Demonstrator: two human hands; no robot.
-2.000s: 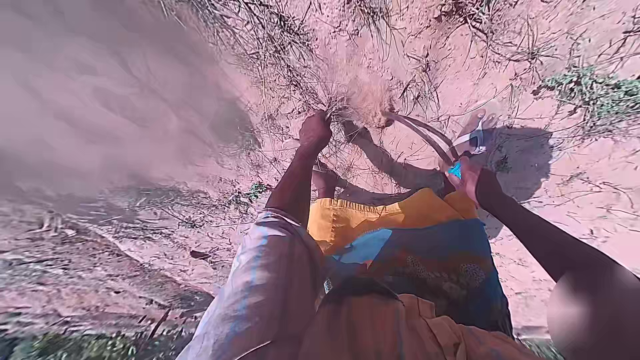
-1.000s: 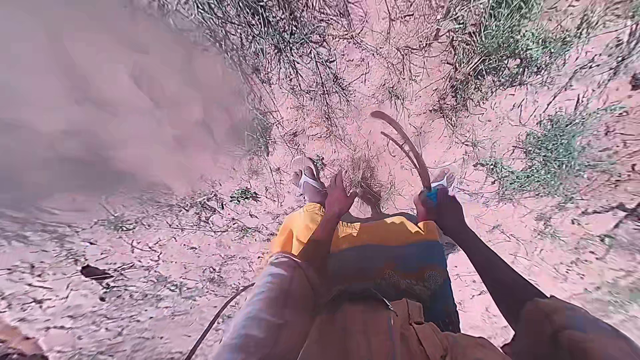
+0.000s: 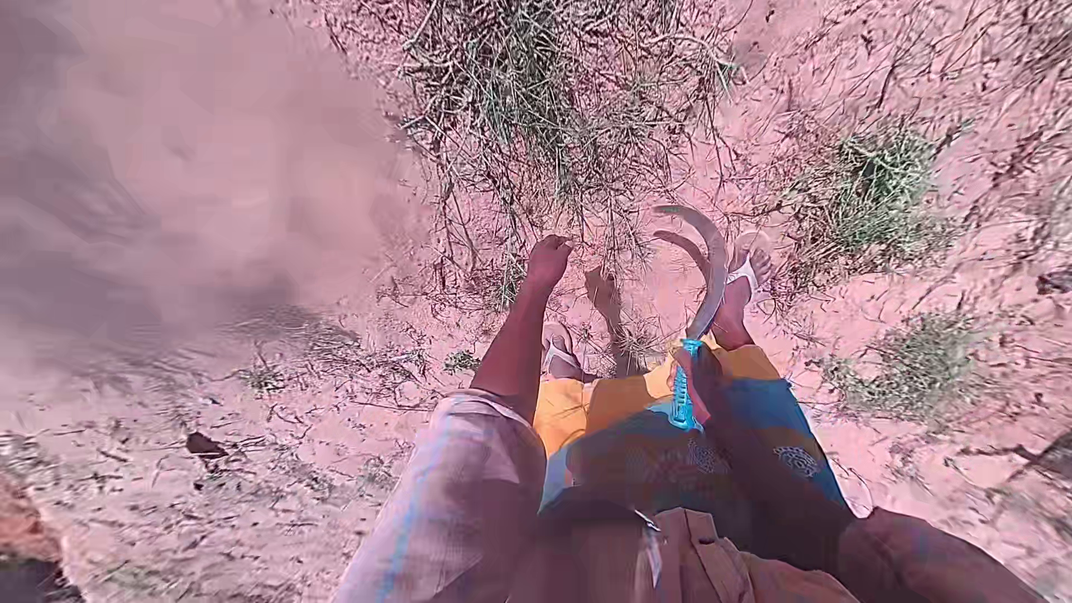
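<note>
My right hand [image 3: 699, 377] grips the turquoise handle of a sickle [image 3: 713, 276], its curved metal blade pointing forward and bending to the left over the sandy ground. My left hand [image 3: 550, 255] reaches forward at the near edge of a patch of dry and green grass [image 3: 536, 92]; its fingers are bent, and whether they pinch any stems cannot be told. Below the hands hangs a yellow and blue patterned cloth garment [image 3: 620, 410]. My feet, in light thong sandals [image 3: 745, 276], stand apart on either side of the left hand's shadow.
Green tufts [image 3: 879, 193] grow at the right, with another low tuft [image 3: 913, 364] nearer. Thin dry stems lie over the pinkish sand. A dark clod or leaf [image 3: 205, 445] lies at the left. A blurred, hazy area covers the upper left.
My left hand has moved forward, away from the garment, where it was one second ago. The sickle has come back over the garment's edge. The view has shifted to denser grass.
</note>
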